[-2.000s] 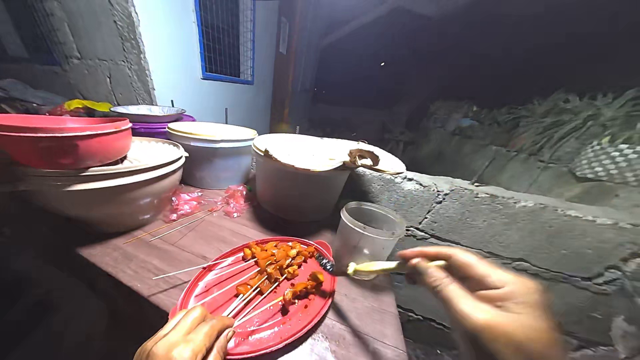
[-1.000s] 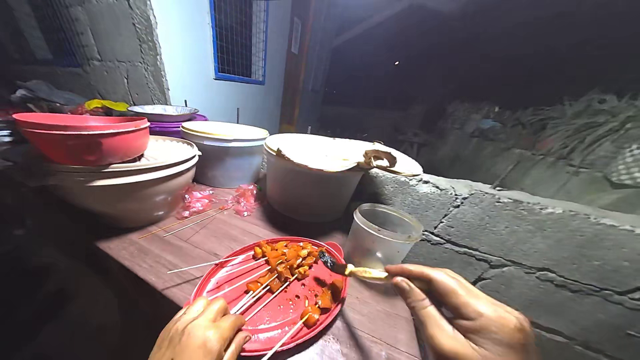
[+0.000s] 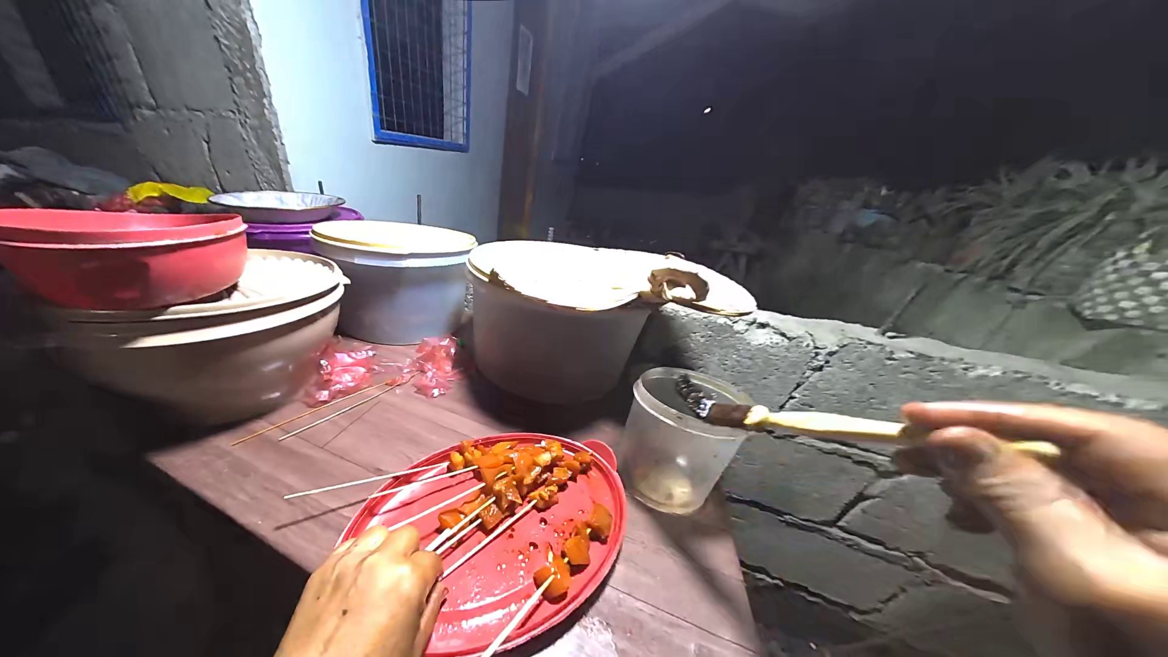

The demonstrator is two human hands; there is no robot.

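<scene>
A red plastic plate (image 3: 493,593) on the wooden table holds several sauce-coated skewers (image 3: 511,479); one skewer (image 3: 564,568) lies apart near the plate's right edge. My left hand (image 3: 370,593) is at the plate's left rim, over the skewer sticks; whether it grips any is hidden. In my right hand (image 3: 1040,493) is a basting brush (image 3: 821,424) with a pale handle and dark bristles. The bristles are over the mouth of a clear plastic tub (image 3: 675,465), which stands right of the plate with a little residue at its bottom.
Behind stand a lidded white bucket (image 3: 557,351), a smaller lidded tub (image 3: 401,297) and a large beige basin (image 3: 219,365) under a red basin (image 3: 128,265). Pink plastic bags (image 3: 342,370) and loose bamboo sticks (image 3: 319,411) lie on the table (image 3: 675,584). A concrete block wall (image 3: 876,456) runs along the right.
The brush has moved from the plate's right edge to the clear tub's mouth, with my right hand farther right. One skewer now lies apart from the pile, unlike two seconds ago.
</scene>
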